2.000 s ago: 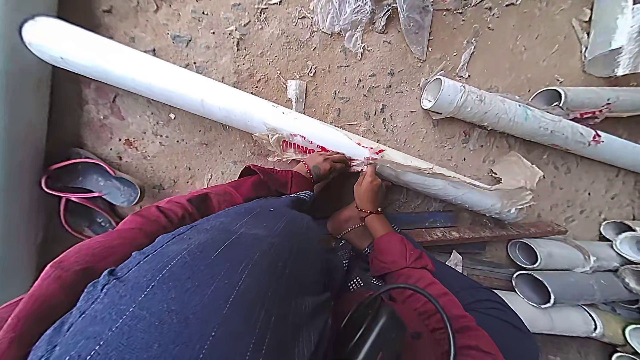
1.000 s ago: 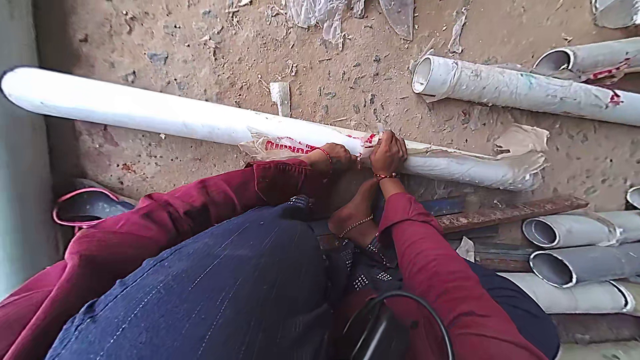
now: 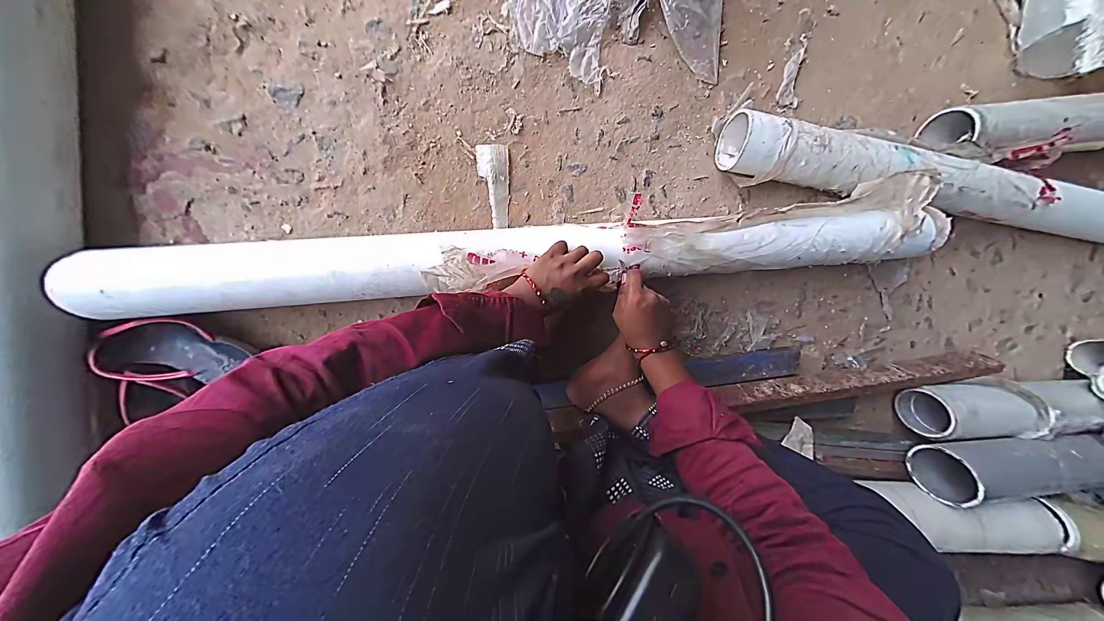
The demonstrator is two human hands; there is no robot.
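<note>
A long white plastic pipe (image 3: 345, 267) lies across the ground in front of me, its right part wrapped in torn clear plastic film (image 3: 759, 241) with red print. My left hand (image 3: 567, 269) rests on the near side of the pipe, fingers curled at the film near its middle. Just to the right, my right hand (image 3: 641, 310) pinches a bit of the film at the pipe's lower edge. The two hands are close together. Another loose piece of film (image 3: 457, 269) bunches by my left wrist.
Wrapped pipes (image 3: 828, 155) lie at the upper right, and several grey pipes (image 3: 1009, 470) at the lower right. Wooden strips (image 3: 862, 379) lie beside my foot. Sandals (image 3: 164, 358) sit near the wall at left. Plastic scraps (image 3: 578, 34) lie on the ground beyond.
The pipe's right end has swung away from me, so the pipe lies more level across the view. My right hand has moved from on top of the pipe to its near edge.
</note>
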